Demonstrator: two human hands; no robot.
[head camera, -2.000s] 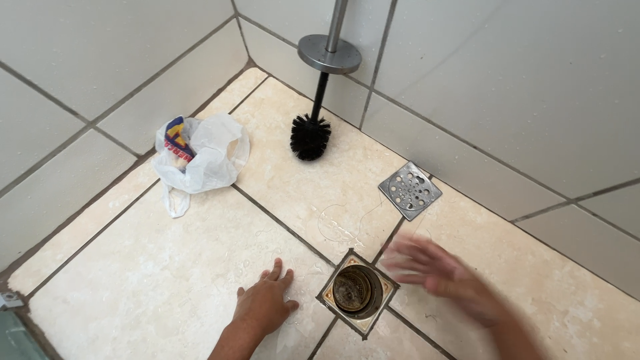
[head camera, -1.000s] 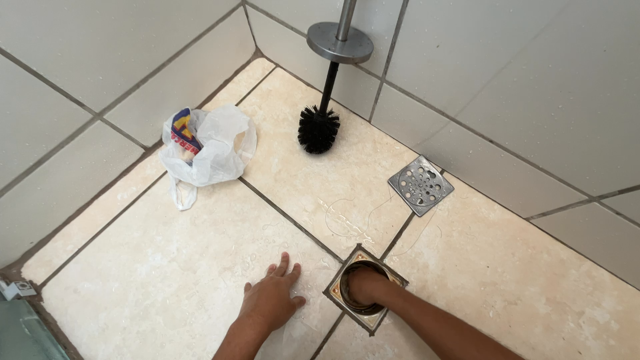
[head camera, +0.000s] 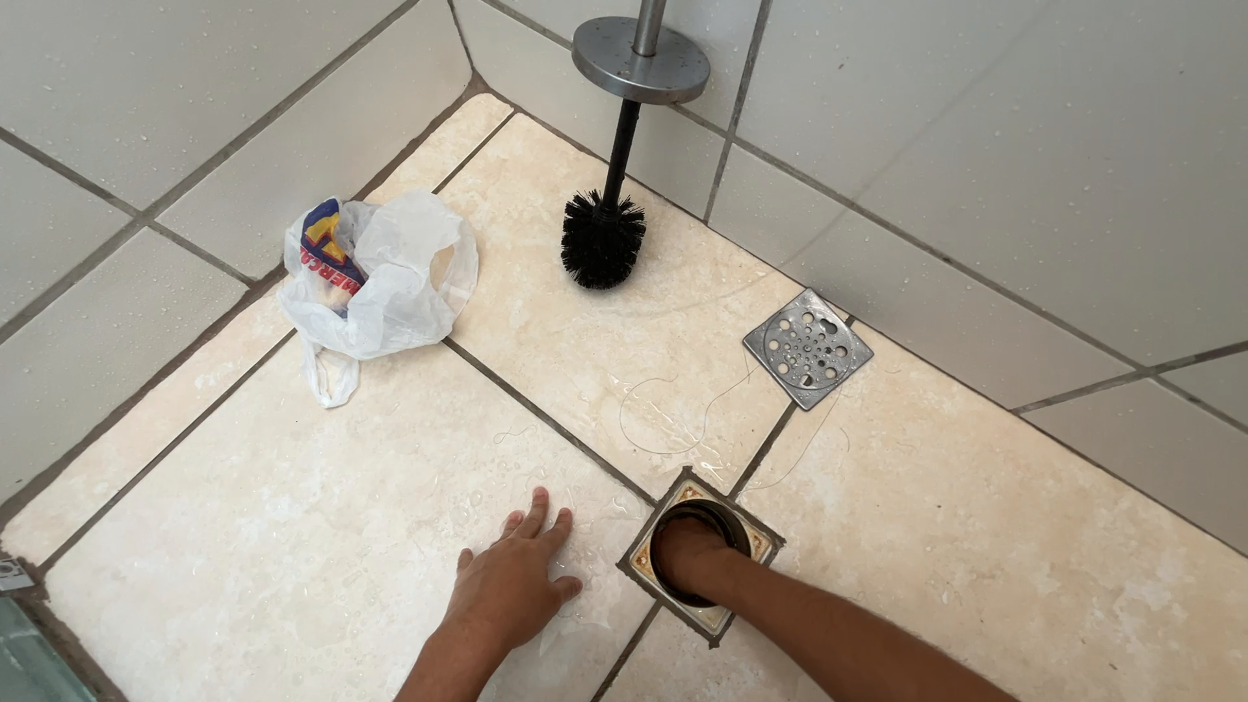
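Note:
My right hand (head camera: 694, 554) reaches down into the round opening of a square floor drain (head camera: 717, 619); its fingers are hidden inside, so I cannot see whether they hold anything. To the left of the drain, my left hand (head camera: 517, 575) rests on the wet beige floor tile with fingers apart and nothing in it. The metal drain grate (head camera: 808, 348) lies on the floor beyond the drain, close to the wall. Long loose hairs (head camera: 673, 450) are spread on the tile between grate and drain.
A black toilet brush (head camera: 604, 241) with a round metal lid (head camera: 641, 60) on its handle leans at the wall. A crumpled white plastic bag (head camera: 405, 302) with print on it lies near the left wall. A glass edge (head camera: 37, 658) shows at the lower left.
Two seconds ago my right hand was blurred above the floor to the right of the drain; it then went into the opening. My left hand has stayed on the tile.

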